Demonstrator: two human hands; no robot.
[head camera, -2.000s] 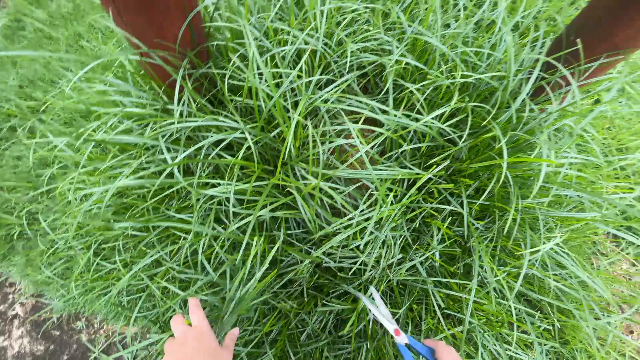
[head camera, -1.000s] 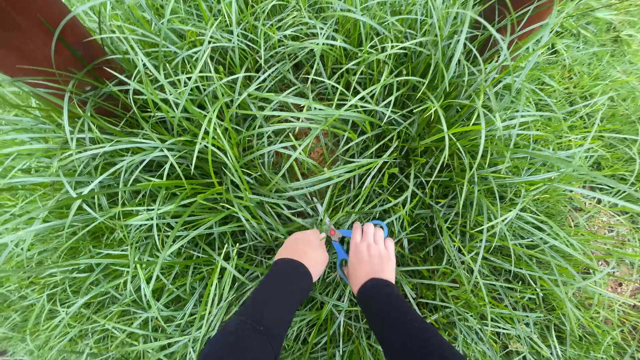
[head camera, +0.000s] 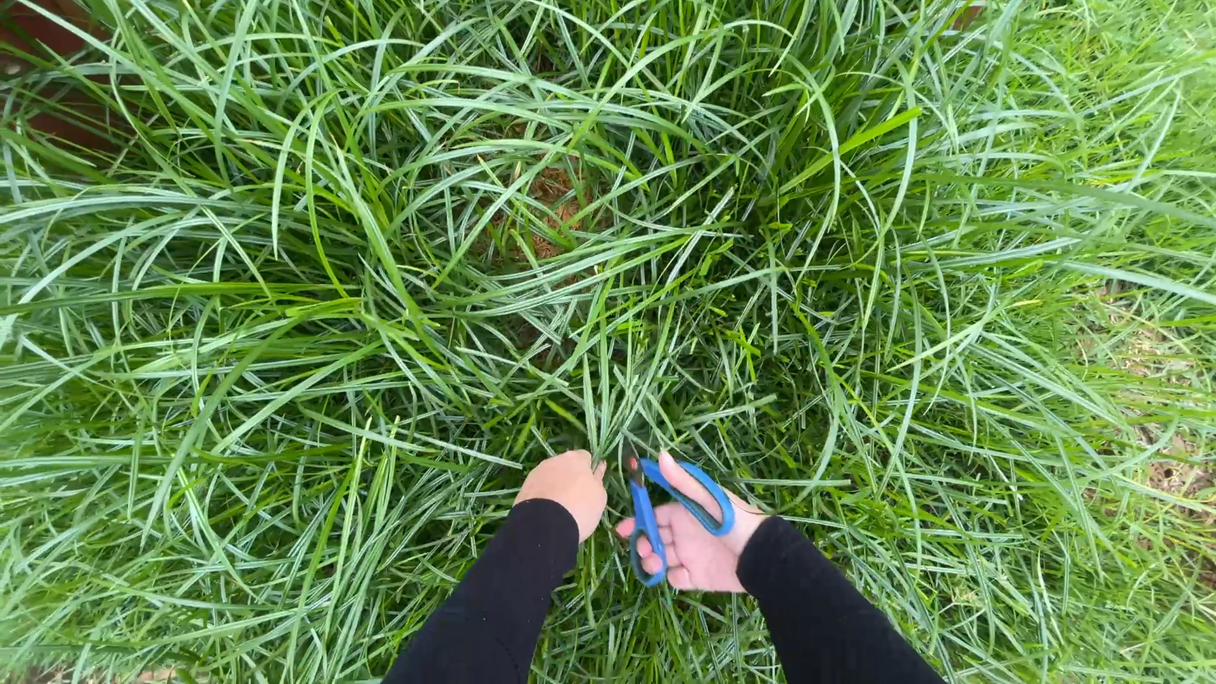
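Long green grass blades (head camera: 608, 380) rise in a bunch from my left hand (head camera: 567, 489), which is closed around them at the lower middle. Just to its right, my right hand (head camera: 698, 541) holds a pair of scissors with blue handles (head camera: 644, 518), its fingers and thumb through the loops. The handles are spread apart, and a red spot shows at the pivot. The blades point up into the grass beside the bunch and are mostly hidden by it. Black sleeves cover both forearms.
Dense long grass surrounds both hands. A brown patch (head camera: 556, 204) shows through it above them. Dark reddish-brown surfaces (head camera: 57, 85) stand at the top left, partly behind grass. Shorter grass with a dry patch (head camera: 1164, 408) lies at the right.
My left hand, open two seconds ago, is now closed on grass. Both hands have come together since then. The right hand has turned palm up and the scissor handles have changed angle since one second ago.
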